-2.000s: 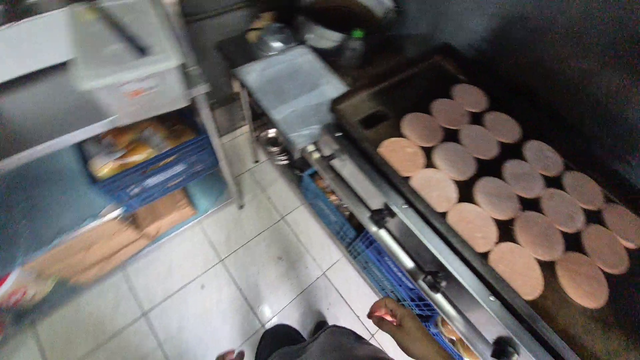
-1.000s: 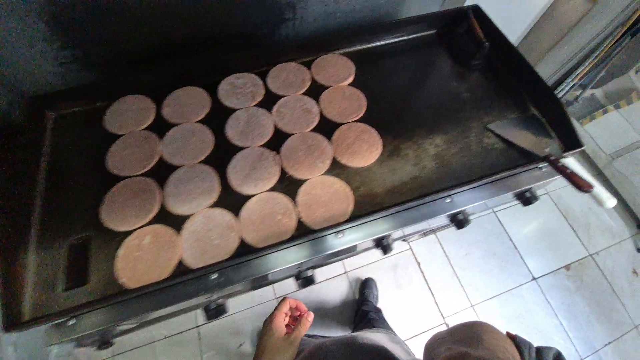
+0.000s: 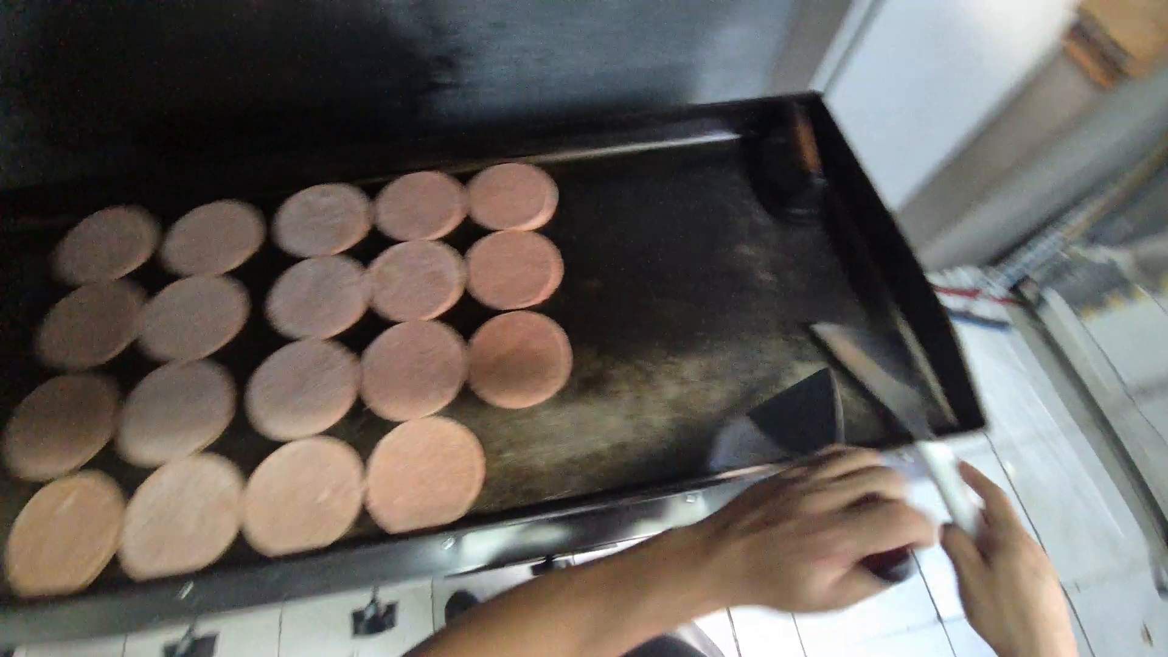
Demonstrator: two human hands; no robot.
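Note:
My left hand point(image 3: 821, 534) is closed around the dark handle of a metal spatula with a broad, dark blade point(image 3: 803, 412), at the front right corner of the griddle. Beside it, my right hand point(image 3: 1008, 566) grips the white handle point(image 3: 951, 484) of a second, narrower spatula, whose blade point(image 3: 867, 370) lies over the griddle's right end. Several round, pinkish patties point(image 3: 418, 370) lie in rows on the left and middle of the dark griddle point(image 3: 675, 265). Both hands are slightly blurred.
A dark, round object with a brown handle point(image 3: 808, 141) sits in the griddle's back right corner. Raised edges point(image 3: 899, 246) bound the cooking surface. Control knobs point(image 3: 374, 616) line the front, above a white tiled floor point(image 3: 1031, 474). A dark wall stands behind.
Both hands have come to the griddle's front right corner and taken hold of the spatulas, which lay there together one second ago. The view has swung from the prep shelves to the griddle.

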